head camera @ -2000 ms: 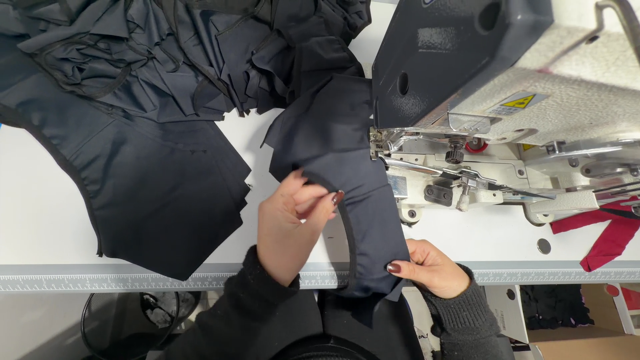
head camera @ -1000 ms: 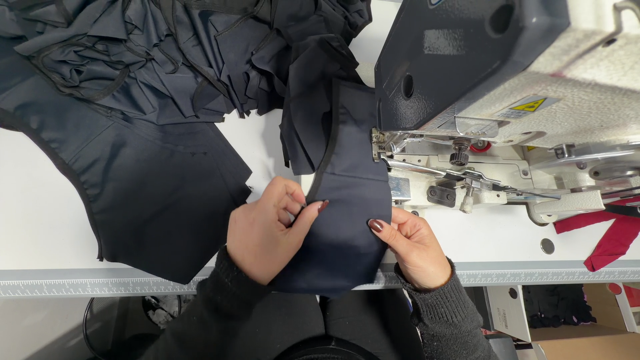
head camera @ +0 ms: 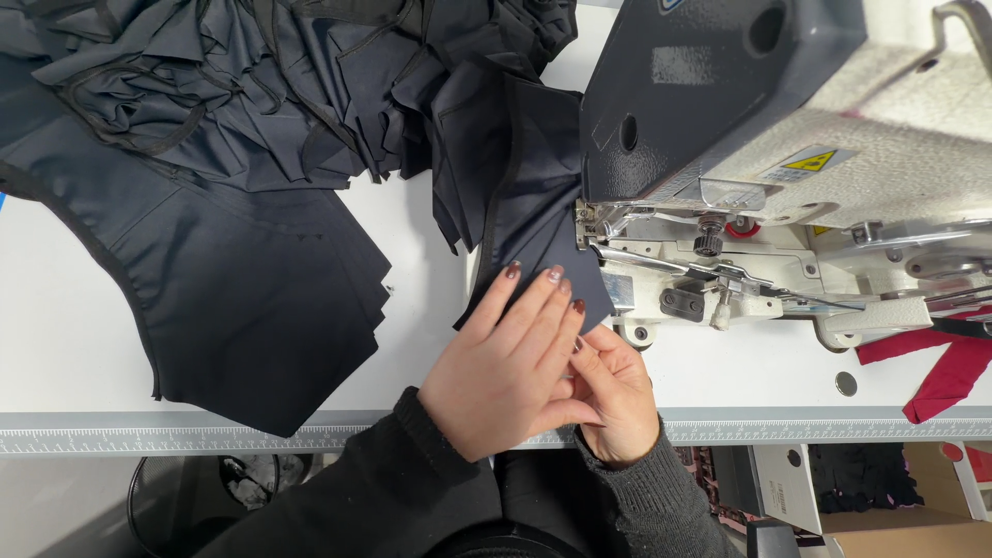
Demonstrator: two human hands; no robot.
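Note:
A dark navy fabric piece (head camera: 535, 225) with black binding along its left edge lies at the needle and presser foot (head camera: 587, 221) of an industrial sewing machine (head camera: 721, 101). My left hand (head camera: 504, 372) rests flat on the lower end of this piece, fingers extended. Just right of it, my right hand (head camera: 616, 387) pinches the lower right corner of the fabric between thumb and fingers; part of that grip is hidden behind my left hand. A metal binding guide (head camera: 659, 262) runs rightward from the presser foot.
A heap of navy pieces with black binding (head camera: 271, 93) fills the upper left, and stacked panels (head camera: 248, 310) lie below it. Red fabric strips (head camera: 949, 372) are at the right. A ruler strip (head camera: 178, 440) follows the table's front edge. Below stand a mesh bin (head camera: 143, 504) and a cardboard box (head camera: 930, 535).
The navy piece has moved up and its lower end now sits farther from the table edge. My left hand has released its pinch on the bound edge, moved right and flattened on the fabric.

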